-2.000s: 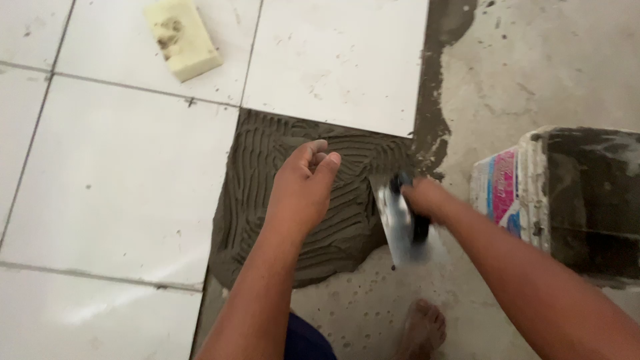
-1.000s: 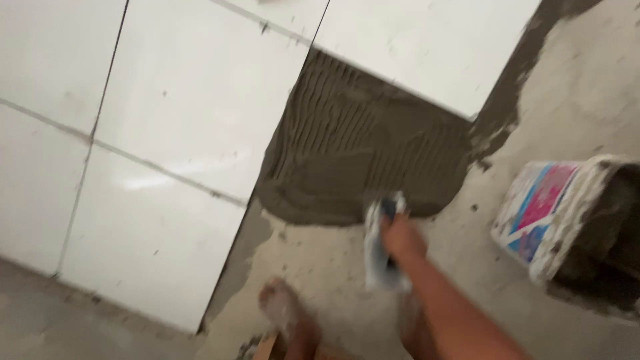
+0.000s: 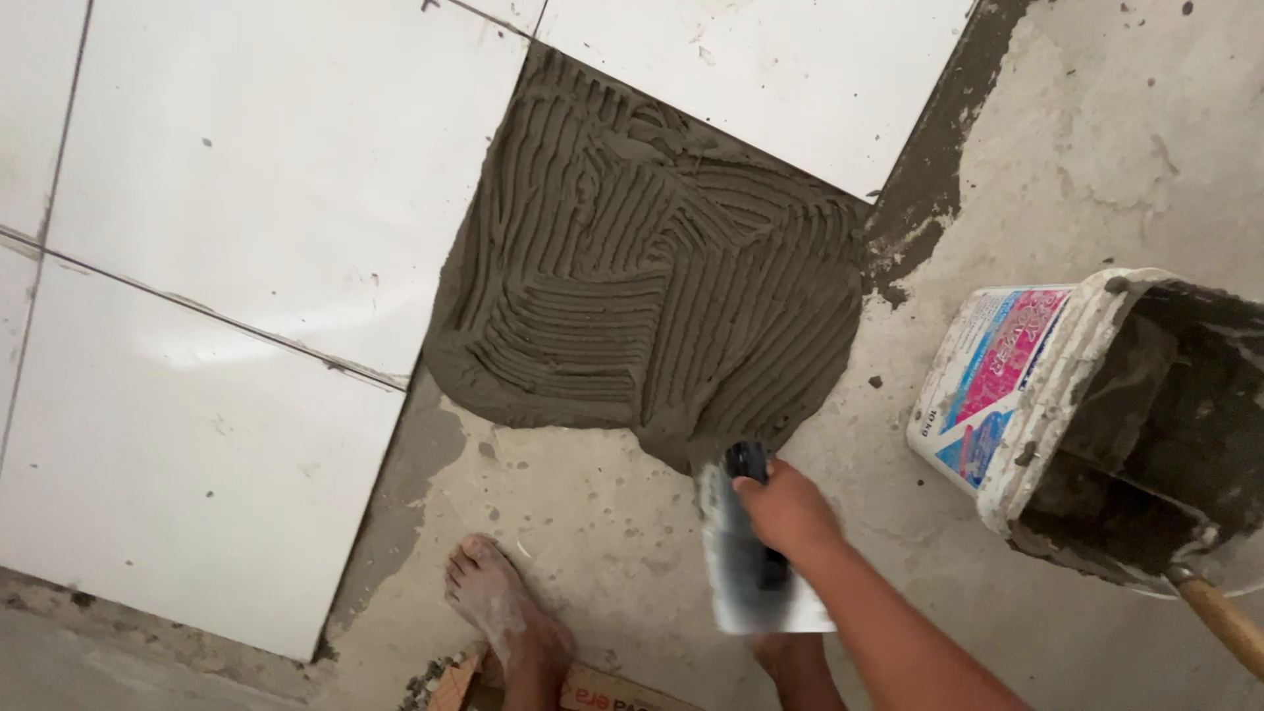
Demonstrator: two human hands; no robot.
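Observation:
My right hand [image 3: 790, 509] is closed around the black handle of a steel trowel [image 3: 736, 563], at the lower centre of the head view. The trowel's blade is blurred, and its upper end meets the lower edge of a bed of grey mortar [image 3: 652, 286]. Comb ridges run across the mortar in several directions. White floor tiles [image 3: 267, 168] border it on the left, and another white tile [image 3: 760, 79] lies along its upper edge. My left hand is out of the frame.
A mortar-smeared plastic bucket [image 3: 1047, 385] stands at the right, with a wooden-handled tool [image 3: 1220, 617] at its rim. My bare foot [image 3: 504, 602] rests on the rough concrete floor [image 3: 592, 513], beside a cardboard box [image 3: 612, 691] at the bottom edge.
My left hand, over the mortar two seconds ago, has left the view. More comb ridges now cross the lower part of the mortar, which looked smoother a second ago.

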